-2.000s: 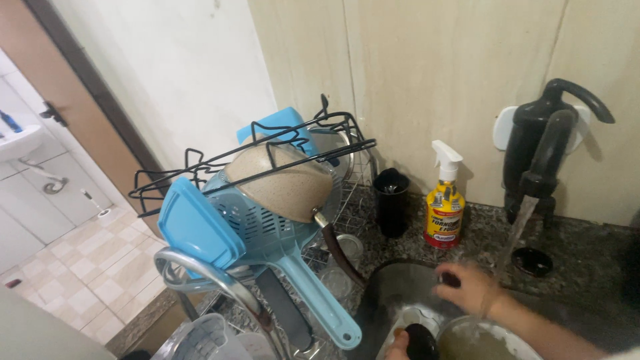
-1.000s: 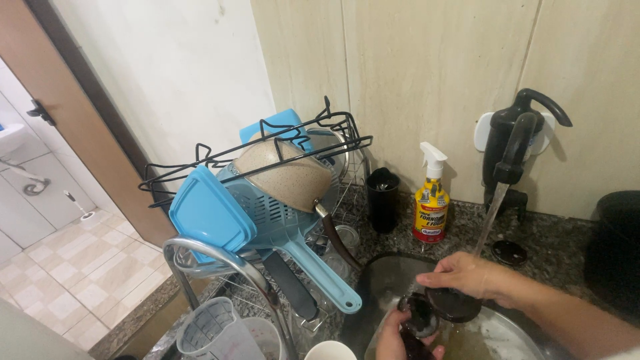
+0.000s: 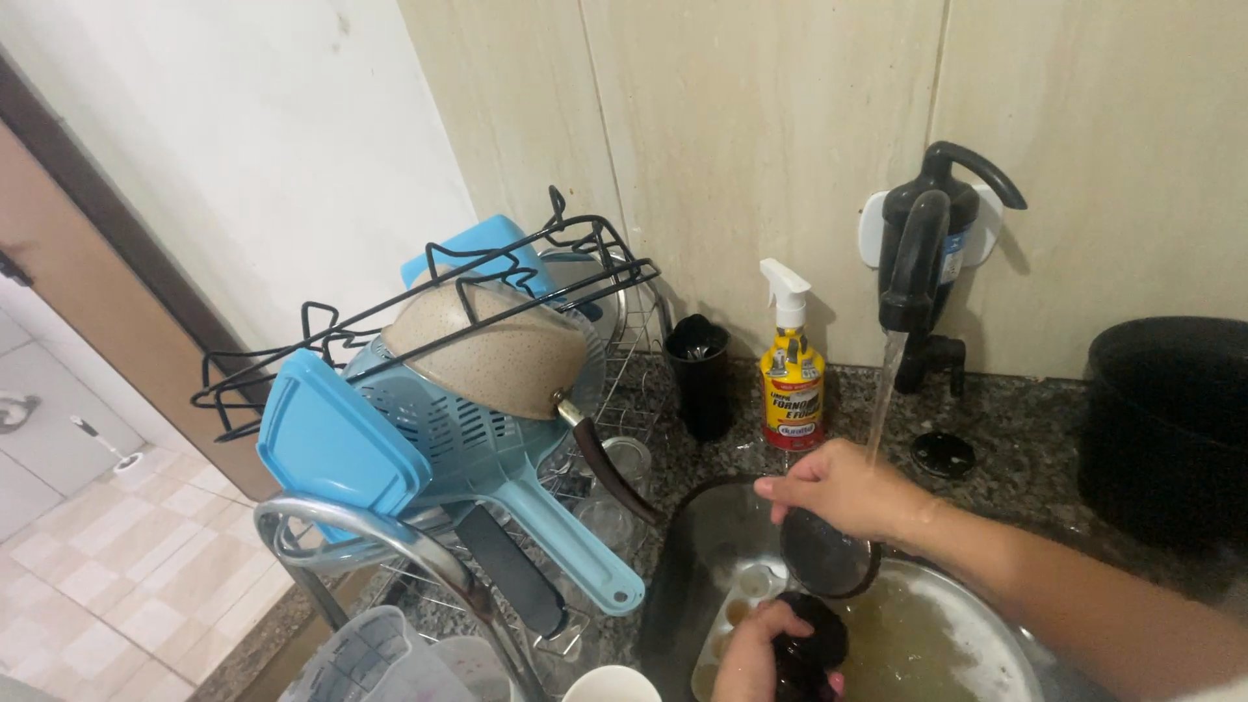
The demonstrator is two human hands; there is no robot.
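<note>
At the sink, my right hand (image 3: 848, 487) holds a dark round disc (image 3: 829, 554), perhaps a lid, by its upper edge below the running black faucet (image 3: 913, 263). My left hand (image 3: 765, 648) grips a dark, glossy rounded object (image 3: 811, 643) lower down; its exact kind is unclear. Behind both, a large round pan of cloudy, sudsy water (image 3: 916, 639) sits in the sink. A pale tray with round hollows (image 3: 738, 609) lies beside it, partly covered by my left hand.
At left, a wire dish rack (image 3: 639, 366) bears a blue colander (image 3: 546, 531), a speckled pan (image 3: 487, 351), blue containers (image 3: 341, 439) and a black metal grate (image 3: 409, 336). Behind the sink stand a yellow spray bottle (image 3: 793, 385) and a black cup (image 3: 698, 380); a black pot (image 3: 1165, 429) is at right.
Two seconds ago my right hand was lower, near the sink's rim; one second ago it held the dark disc under the water, and it still holds it. A white cup has come into view.
</note>
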